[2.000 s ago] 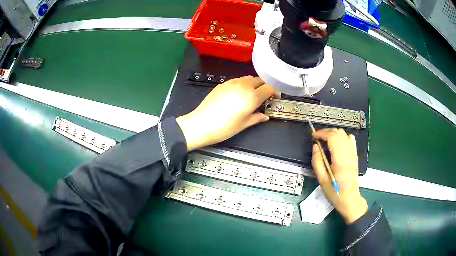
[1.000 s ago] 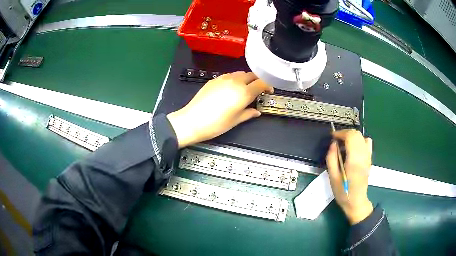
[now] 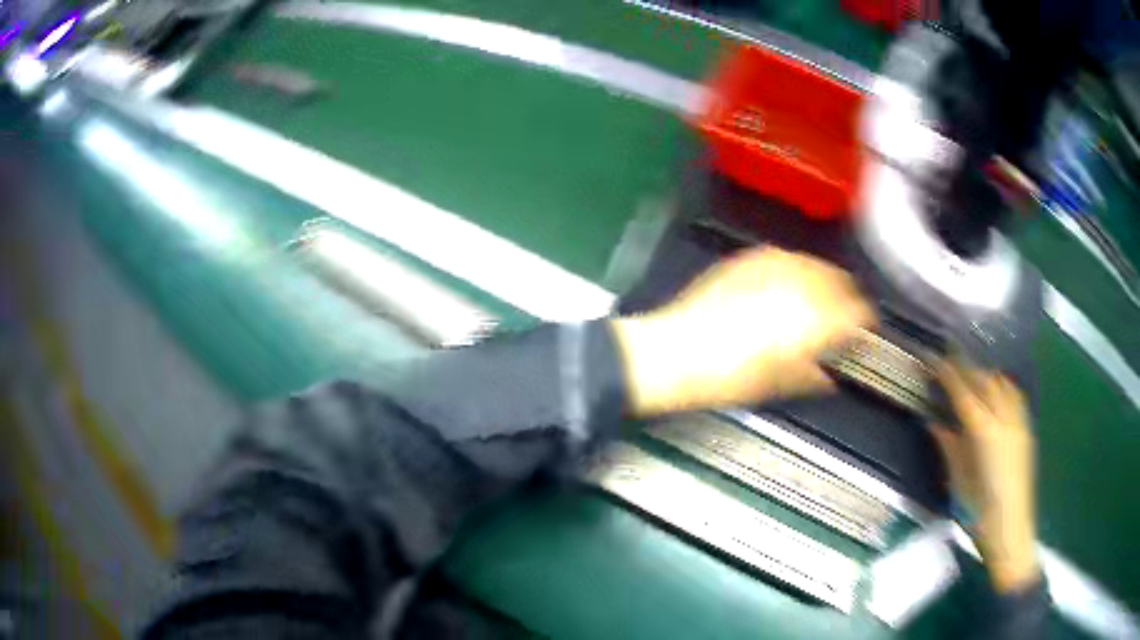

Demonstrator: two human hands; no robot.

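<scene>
The frame is blurred by motion. A metal fixture strip (image 3: pixel 883 369) lies on the black pad (image 3: pixel 863 436) between my two hands. My left hand (image 3: pixel 754 330) is at the strip's left end, its fingers curled against it. My right hand (image 3: pixel 990 458) is at the strip's right end, fingers near or on it. Blur hides whether either hand grips the strip, and the thin pick is not discernible. The microscope's white ring light (image 3: pixel 926 260) is above the strip.
A red parts bin (image 3: pixel 784 145) holds small parts left of the microscope (image 3: pixel 974 188). Two more strips (image 3: pixel 770 479) (image 3: pixel 728 530) lie in front of the pad, beside a white slip (image 3: pixel 913 576). Another strip (image 3: pixel 394 284) lies at left. Silver rails (image 3: pixel 375 206) cross the green bench.
The view has swung left, so the pad and hands sit further right in the picture. My right hand has come up to the strip's right end.
</scene>
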